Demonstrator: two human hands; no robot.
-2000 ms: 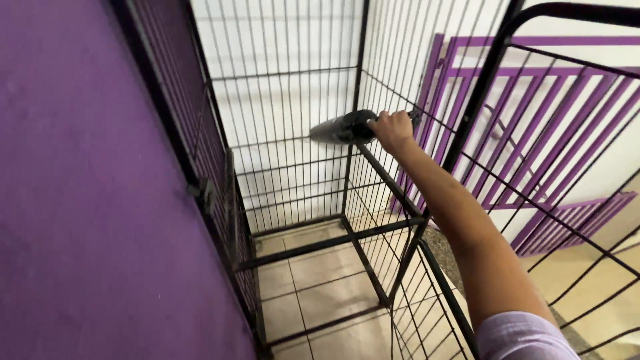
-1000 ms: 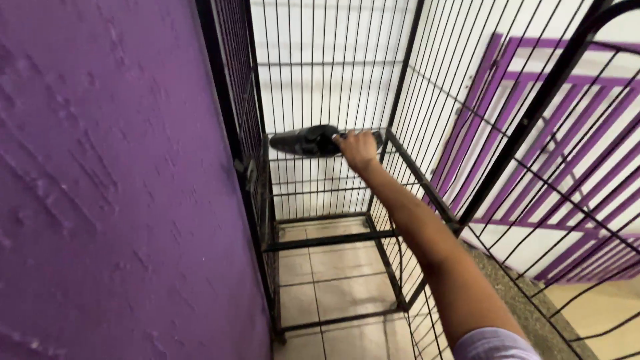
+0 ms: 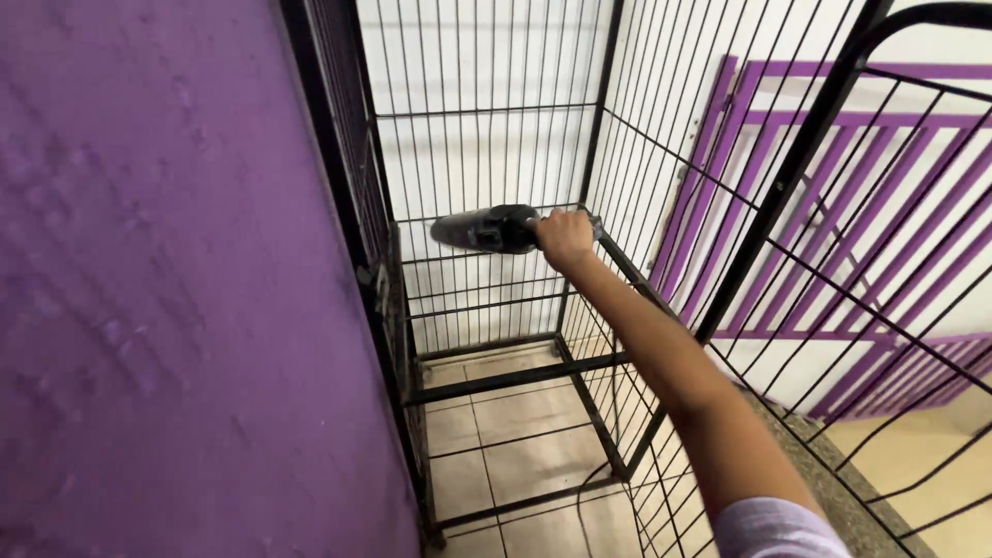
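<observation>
My right hand point(image 3: 565, 236) is closed around the handle of a black handheld vacuum cleaner point(image 3: 488, 229) with a clear, smoky nozzle end. The vacuum is held roughly level inside a tall black wire cage point(image 3: 488, 111), its nozzle pointing left, in front of the cage's back bars. Whether the nozzle touches the bars cannot be told. The arm reaches in from the lower right past the cage frame. A dark cord point(image 3: 581, 511) hangs down to the tiled floor point(image 3: 527, 418). My left hand is out of view.
A purple wall point(image 3: 170, 310) stands close on the left. The cage's crossbar point(image 3: 511, 377) runs below the vacuum. On the right are an arched wire panel point(image 3: 810, 147), a purple metal gate point(image 3: 814, 339) and a speckled stone edge point(image 3: 852, 480).
The right hand keeps its hold on the vacuum. Its nozzle has stayed pointing left throughout. The view has shifted somewhat between frames.
</observation>
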